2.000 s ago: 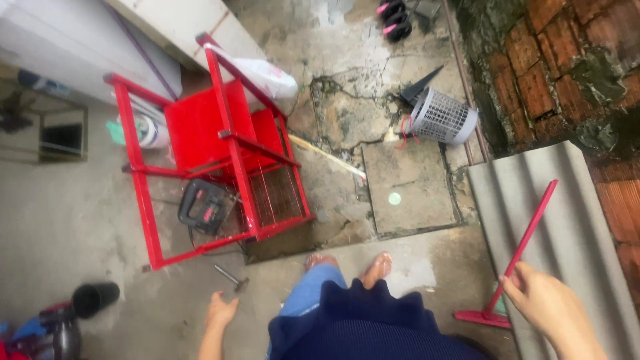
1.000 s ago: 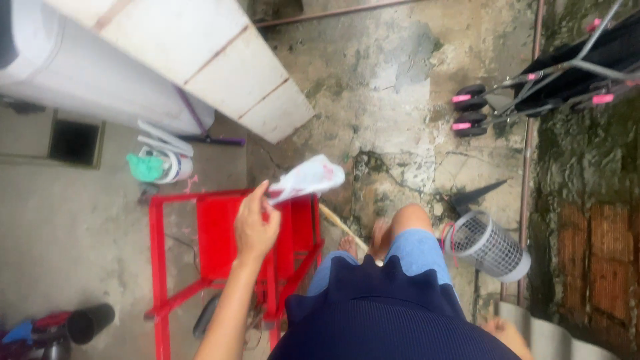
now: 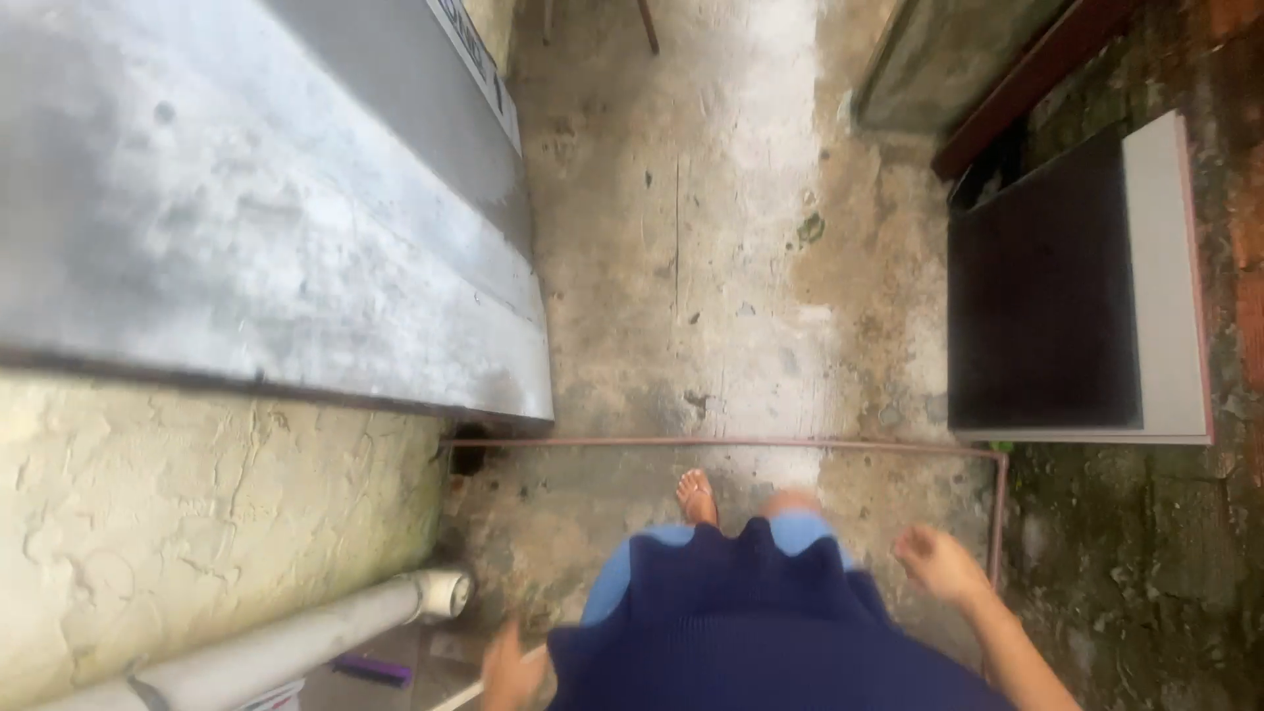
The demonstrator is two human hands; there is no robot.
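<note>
My left hand (image 3: 512, 667) is low in the head view, left of my dark blue shirt. It is blurred; a pale stick (image 3: 462, 697) runs beside or behind it, and I cannot tell if the hand touches it. My right hand (image 3: 933, 563) is at the lower right with its fingers curled in and nothing visible in them. It is nearest to a thin brownish pipe (image 3: 997, 523) at the floor's right side. That pipe also crosses the concrete floor (image 3: 681, 365) just ahead of my bare or sandalled foot (image 3: 697, 497).
A large grey-white panel (image 3: 326, 257) juts in from the left above a rough cream wall (image 3: 197, 494). Below are a white pipe (image 3: 385, 604) and a purple brush-like object (image 3: 373, 670). A dark panel with a pale border (image 3: 1165, 296) stands right, by a mossy brick wall (image 3: 1136, 553).
The view has moved on to another stretch of floor. My left hand held a white plastic bag one second ago; it is lower now, and no bag shows. My right hand has come farther into view.
</note>
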